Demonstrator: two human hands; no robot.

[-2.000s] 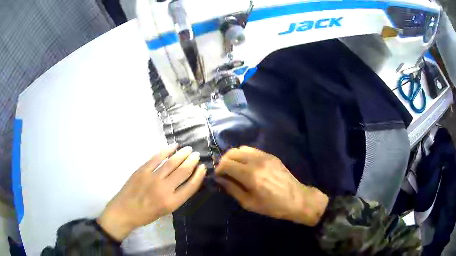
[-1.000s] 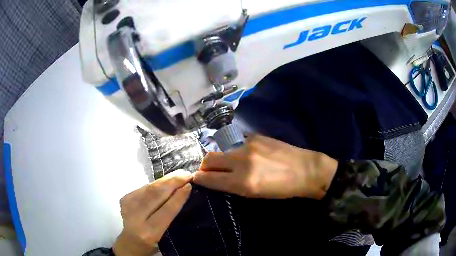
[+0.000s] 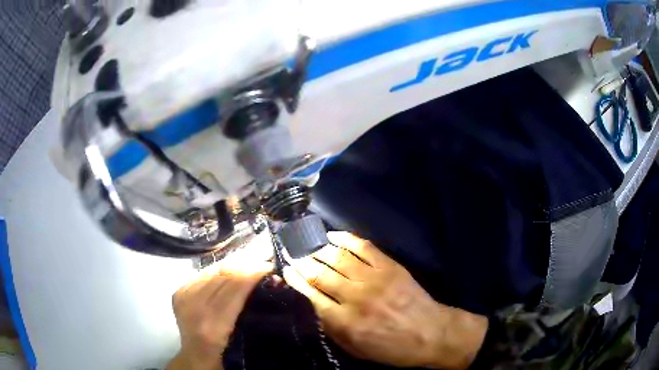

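The dark navy garment (image 3: 470, 166) lies under and to the right of the sewing machine's arm. Its narrow stitched band (image 3: 278, 325) runs between my hands towards the lit needle area. My left hand (image 3: 217, 303) pinches the band's left side with bent fingers. My right hand (image 3: 376, 300) lies on the cloth, its thumb and index finger at the seam edge beside the left fingertips. The white machine head (image 3: 181, 65) and a grey tension knob (image 3: 302, 235) are just above the fingers. The needle and presser foot are mostly hidden behind the head.
The white table (image 3: 94, 289) has a blue edge at the left. Blue scissors (image 3: 616, 126) and a dark tool (image 3: 639, 97) lie at the far right. Grey lining (image 3: 582, 249) shows at the right. Patterned grey fabric (image 3: 29, 65) is at the upper left.
The view has moved closer to the machine head, which now appears larger and covers the lit puckered band. My right hand has turned and its fingers are spread more on the cloth.
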